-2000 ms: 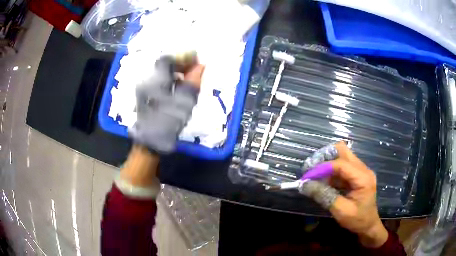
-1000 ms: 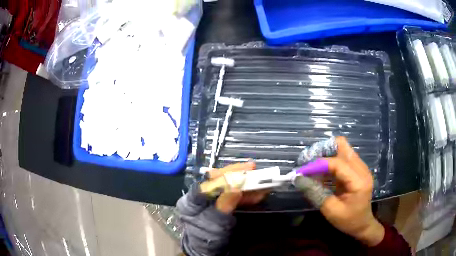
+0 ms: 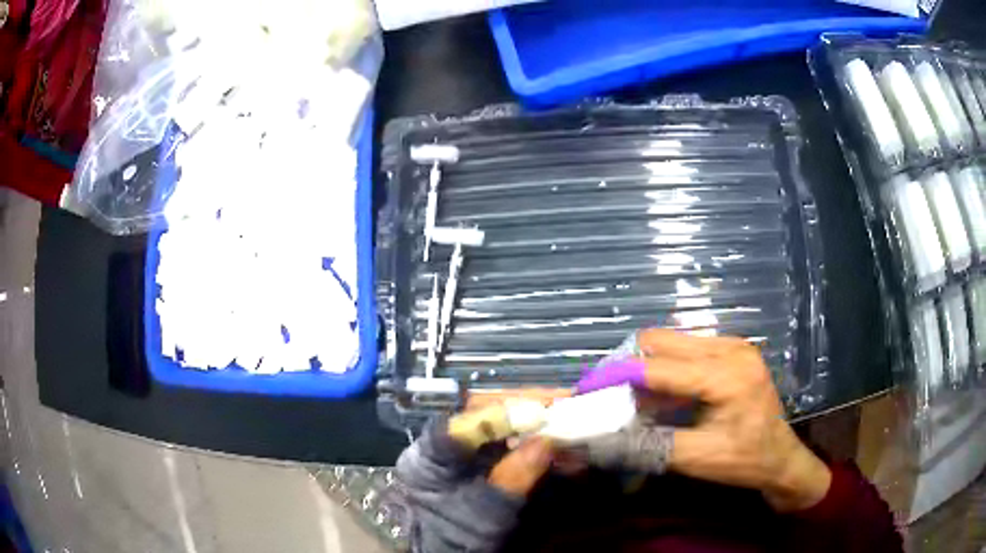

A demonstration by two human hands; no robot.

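Note:
A white body [image 3: 593,415] is held between both hands at the table's front edge. My left hand [image 3: 487,459], in a grey fingerless glove with beige finger cots, grips its left end. My right hand [image 3: 708,410], with a purple cot and grey speckled finger wraps, closes on its right end; its fingers hide part of it. The thin stem seen in my right hand earlier is not visible. Several stemmed white parts [image 3: 456,235] lie at the left side of the ribbed clear tray [image 3: 584,111].
A blue bin [image 3: 371,324] heaped with small flat white pieces [image 3: 260,238] is at left, with a clear bag [image 3: 108,162] behind. A flat black rectangle [image 3: 128,324] lies left of it. A blue tub [image 3: 649,54] is at back. A pocketed tray of white units [image 3: 919,227] is at right.
My left hand has come from the bin to my right hand with a white body. My right fingers have closed over the body's right end. The view has shifted right.

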